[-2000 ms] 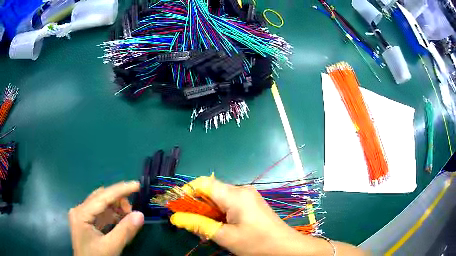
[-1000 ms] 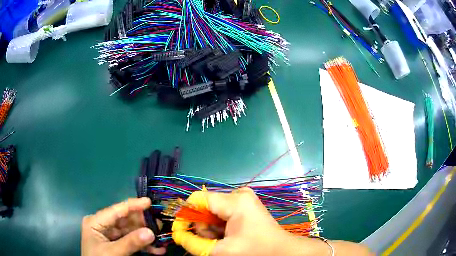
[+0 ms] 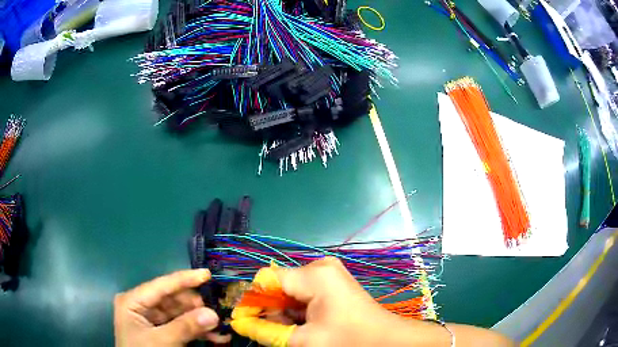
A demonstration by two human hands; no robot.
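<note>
My left hand [image 3: 166, 308] holds a black connector housing [image 3: 211, 293] between thumb and fingers at the lower middle. My right hand [image 3: 318, 298], with yellow finger cots [image 3: 264, 330] on thumb and finger, grips a bunch of orange wires [image 3: 271, 299]. Their brassy tips [image 3: 234, 294] point left at the housing; the fingers hide the exact contact. Just above the hands lie several black housings with turquoise, purple and blue wires [image 3: 325, 256] running right. More orange wires [image 3: 406, 308] lie below these wires at the right.
A large heap of part-wired harnesses [image 3: 271, 74] lies at the top. A white sheet [image 3: 467, 223] with a spare orange bundle [image 3: 493, 162] is at the right, a green wire bundle [image 3: 584, 177] beside it. Orange-wired harnesses [image 3: 8, 217] sit at the far left edge.
Two seconds ago my left hand was apart from the housings; it now holds one. My right hand has brought the orange bunch's tips up to that housing and shifted slightly lower.
</note>
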